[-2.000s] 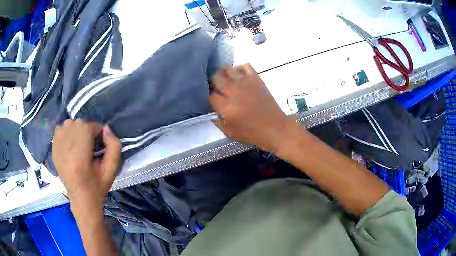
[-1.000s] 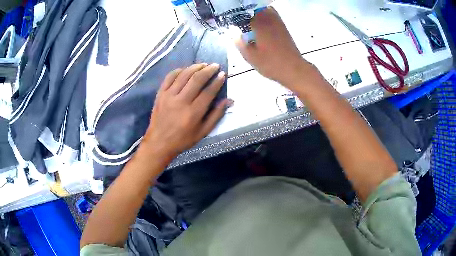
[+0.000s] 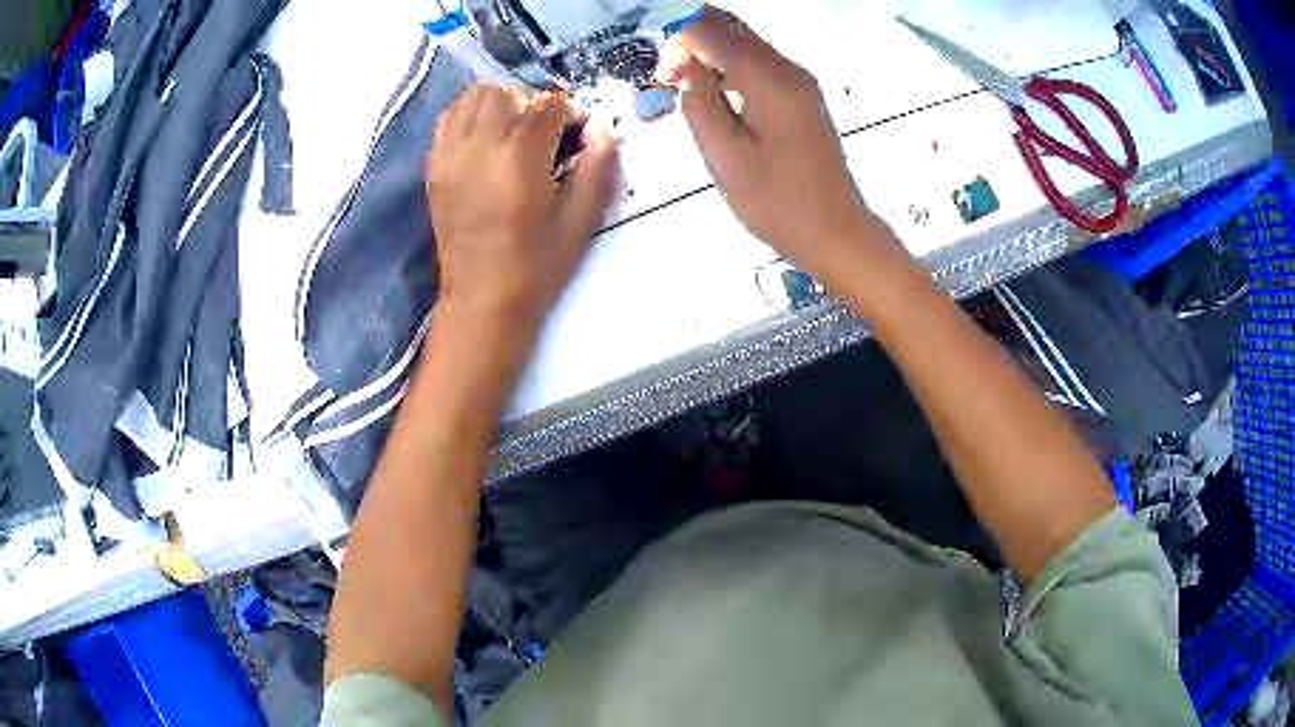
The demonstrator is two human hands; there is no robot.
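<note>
A dark grey striped panel (image 3: 372, 263) with paired white lines lies on the white machine table, left of the needle and partly under my left arm. My left hand (image 3: 514, 185) is at the panel's upper end, just left of the presser foot, fingers bent; whether it grips the cloth is hidden. My right hand (image 3: 760, 128) is right of the presser foot (image 3: 619, 60), its thumb and fingertips close together by the needle area. What lies between those fingertips is too blurred to tell.
Red-handled scissors (image 3: 1075, 149) lie right of the needle. A pink tool (image 3: 1148, 67) lies farther right. A sewn pile (image 3: 142, 242) covers the table's left. Striped cut pieces (image 3: 1101, 341) hang below the table edge at right, beside a blue basket (image 3: 1268, 384).
My left hand has moved up from the middle of the panel to beside the presser foot. My right hand has shifted slightly down. The panel has moved under my left arm.
</note>
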